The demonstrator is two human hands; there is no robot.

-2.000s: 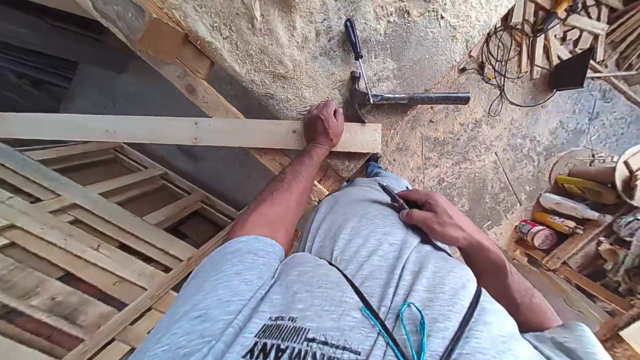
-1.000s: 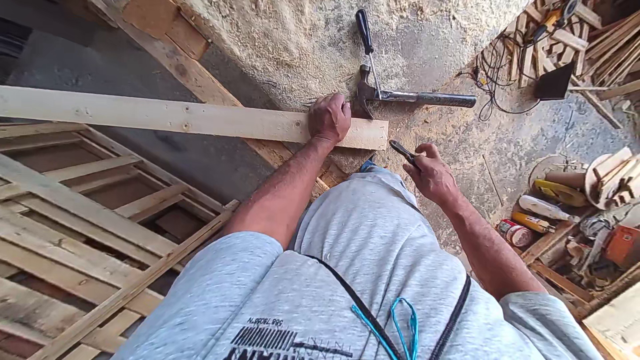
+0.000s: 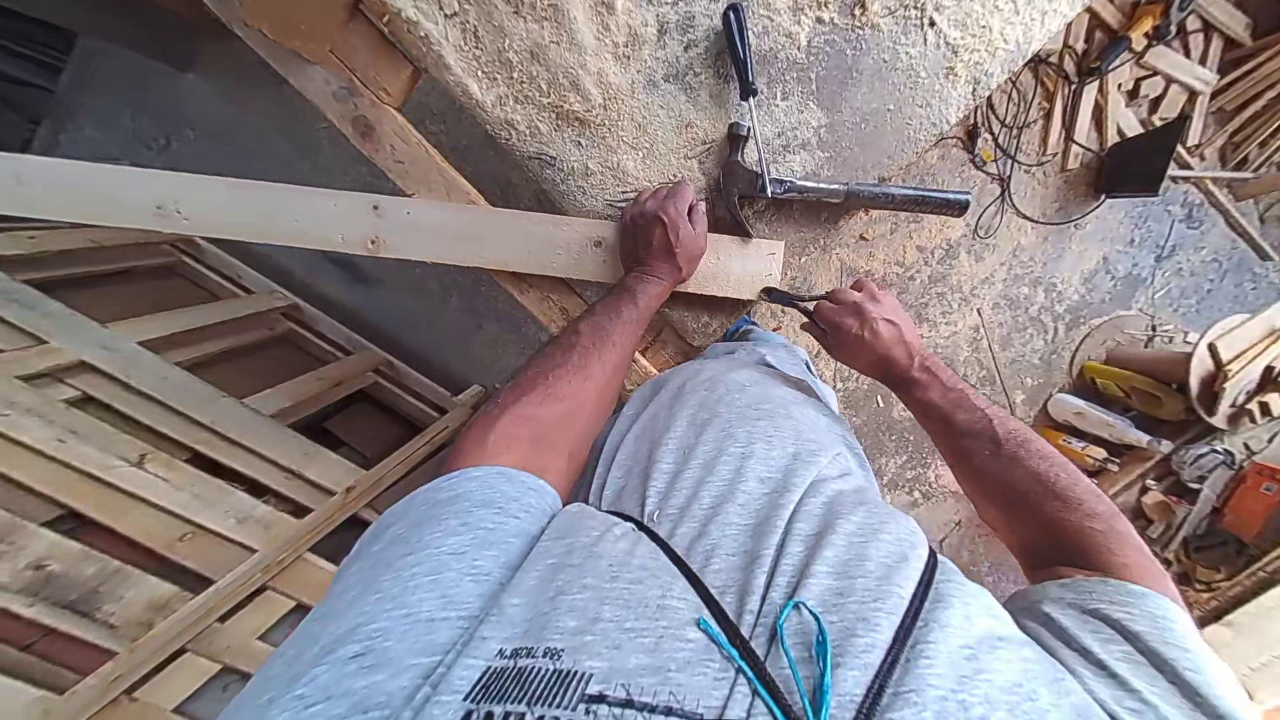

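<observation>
A long pale wooden board (image 3: 450, 232) runs from the left edge to the middle of the view. My left hand (image 3: 664, 236) grips it a little short of its right end. In my right hand (image 3: 866, 332) are pincers or pliers (image 3: 790, 298) with dark jaws, which are at the lower corner of the board's end. Just beyond the board lies a claw hammer (image 3: 850, 193), its head near my left hand and its handle pointing right. A screwdriver (image 3: 742, 60) with a black handle lies with its shaft across the hammer by the head.
Sawdust covers the work surface (image 3: 580, 70) ahead. A slatted wooden frame (image 3: 200, 400) stands at the lower left. At the right are bottles (image 3: 1105, 420), an orange box (image 3: 1252, 500), a coiled cable (image 3: 1010, 150) and scrap wood strips (image 3: 1090, 100).
My right hand has moved from near my body, up to the board's right end, bringing the tool's jaws to its corner. My left hand has stayed on the board.
</observation>
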